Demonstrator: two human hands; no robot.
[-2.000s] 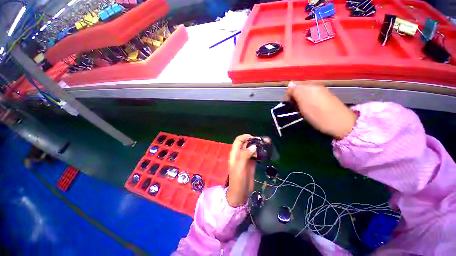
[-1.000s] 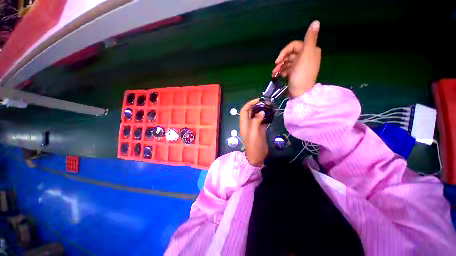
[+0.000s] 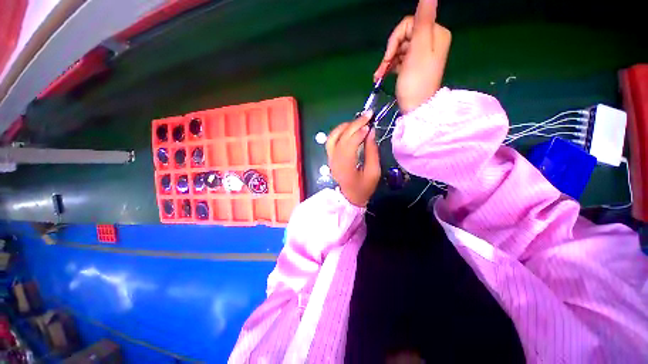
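Note:
My left hand [image 3: 355,156] has its fingers bent around a dark unit that is almost wholly hidden; its fingertips meet a black binder clip [image 3: 372,98] with silver parts. My right hand [image 3: 420,64] is above and to the right, its fingertips on the upper end of the clip, other fingers partly raised. The clip spans the gap between both hands, slightly blurred. A red-orange cell tray [image 3: 238,133] lies to the left, with black round units [image 3: 196,127] in its left columns and a few shiny units in one row towards the middle.
White leads run from a white multi-port hub [image 3: 607,135] on the right, beside a blue object [image 3: 565,168]. A dark round unit [image 3: 396,178] and small white pucks [image 3: 321,138] lie near my left hand. A grey bar [image 3: 71,155] and blue floor [image 3: 163,284] are to the left.
The view has tilted down from the shelf and its clip trays to the bench. My right hand has brought the clip from beside the shelf to my left hand.

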